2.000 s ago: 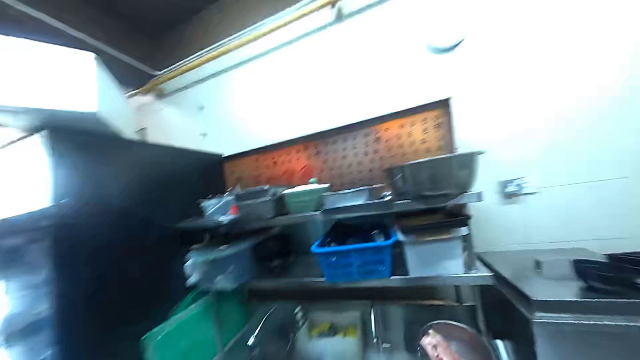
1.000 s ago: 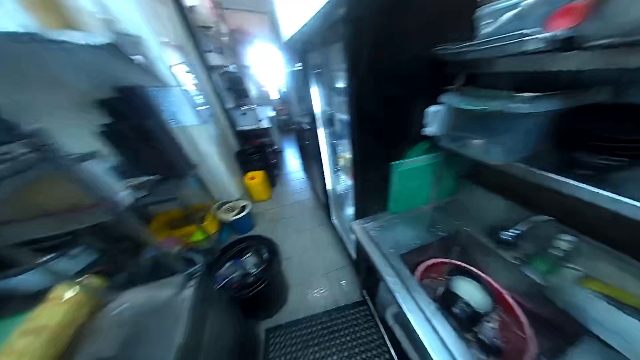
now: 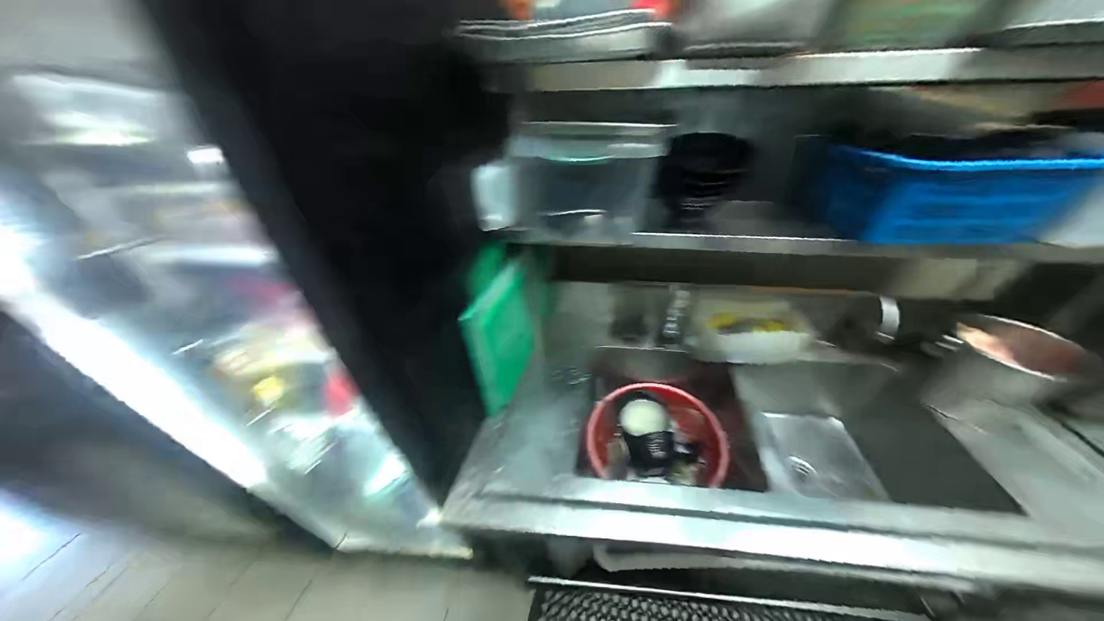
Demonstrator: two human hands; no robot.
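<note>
Neither my left hand nor my right hand is in the head view. A red round tub stands in the left basin of a stainless steel sink, with a dark container and other items inside, too blurred to name. The right basin shows a drain at its bottom. Behind the basins is a white container with something yellow in it. A metal pot sits at the right. Green boards lean upright at the sink's left end.
Above the sink, a metal shelf holds a clear plastic container, black stacked items and a blue plastic basket. A lit glass-door fridge stands left. A black perforated mat lies on the floor below.
The view has swung strongly, from the wall and shelves to the aisle, then round to the sink and the fridge. No hand shows in any frame.
</note>
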